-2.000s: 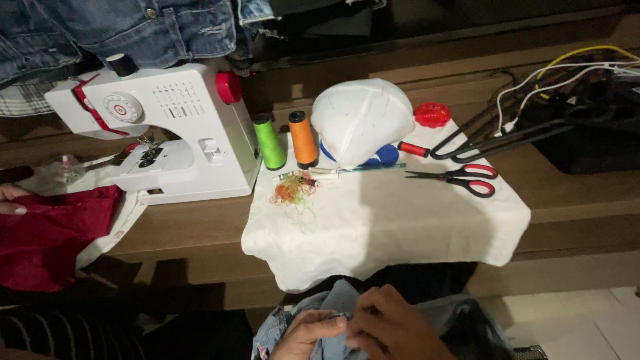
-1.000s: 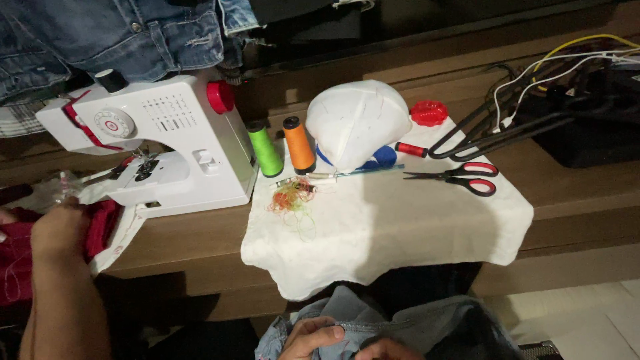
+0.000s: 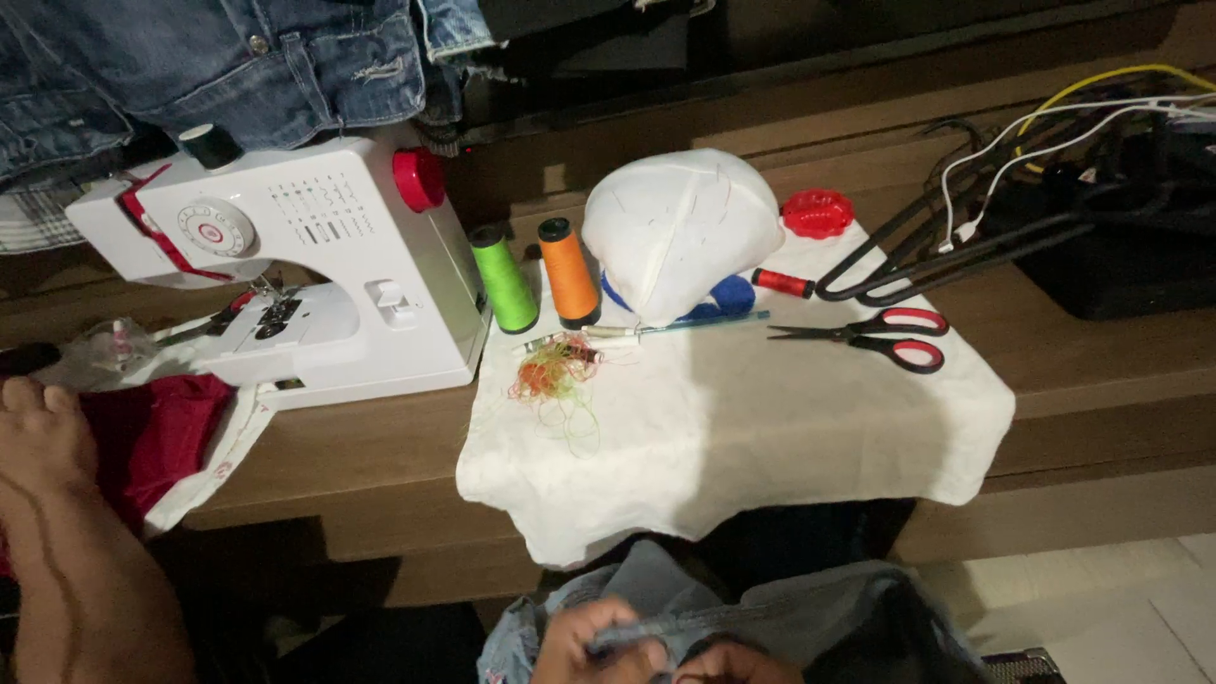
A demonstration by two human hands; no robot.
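A piece of blue denim clothing (image 3: 836, 608) lies low in the view, over the lap. My left hand (image 3: 598, 646) is closed on a denim edge, its fingers blurred. Just to its right, my right hand (image 3: 736, 662) pinches the same denim, cut off by the frame's bottom edge. Beyond them a white cloth (image 3: 608, 484) carries a tangle of orange and green thread (image 3: 546, 375), a green thread cone (image 3: 503, 280), an orange thread cone (image 3: 570, 275), red-and-black scissors (image 3: 874, 339), a small red spool (image 3: 783, 283) and a white pincushion (image 3: 679, 228). Whether a needle is held cannot be seen.
At left stands a white sewing machine (image 3: 323, 218), with folded jeans (image 3: 218, 66) behind it. A co-worker's arm (image 3: 76, 570) rests by red fabric (image 3: 161, 437). Cables (image 3: 1007, 142) and black metal bars (image 3: 883, 247) lie at right; a red lidded dish (image 3: 817, 213) sits near the pincushion.
The co-worker's hand has moved left, away from the machine, after reaching over the red fabric. My hands have stayed on the denim; my right hand has come lower than two seconds ago.
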